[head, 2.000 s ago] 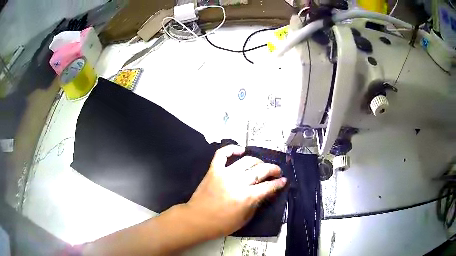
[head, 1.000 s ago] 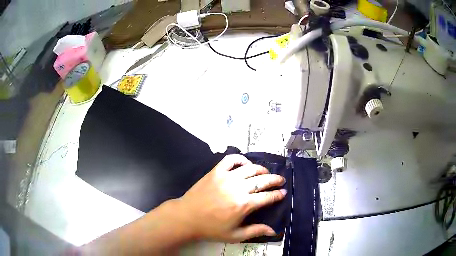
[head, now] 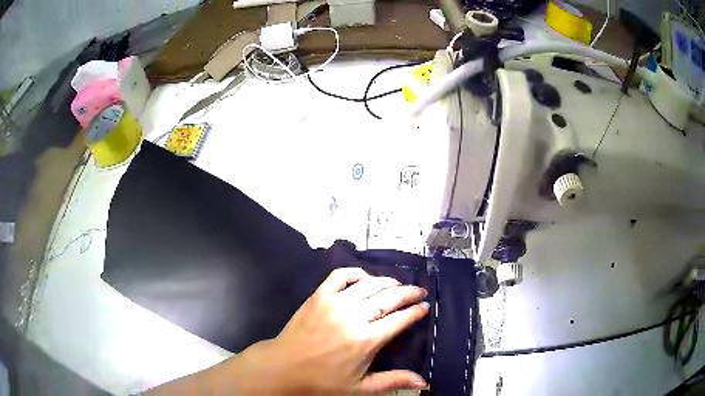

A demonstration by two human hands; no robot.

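Observation:
A large black garment panel (head: 201,247) lies flat on the white machine table, its wide end at the left and its narrower end near the needle. A long narrow black band (head: 454,332) with pale dashed lines runs from under the presser foot (head: 448,238) down to the bottom edge. My left hand (head: 352,329) lies on the panel just left of the band, palm down, fingers spread and pointing right. It presses the cloth and does not grip it. The off-white sewing machine head (head: 495,155) stands at the right. My right hand is not in view.
A yellow tape roll (head: 113,138) stands beside a pink tissue box (head: 97,97) at the far left. A yellow patterned packet (head: 187,141) lies behind the panel. A white adapter (head: 278,35) and cables are at the back. Dark loops (head: 682,332) hang at the right edge.
The whole view has shifted slightly. My left hand stays on the cloth beside the band; its thumb is now spread out below the fingers, unlike two seconds ago. The panel has barely moved.

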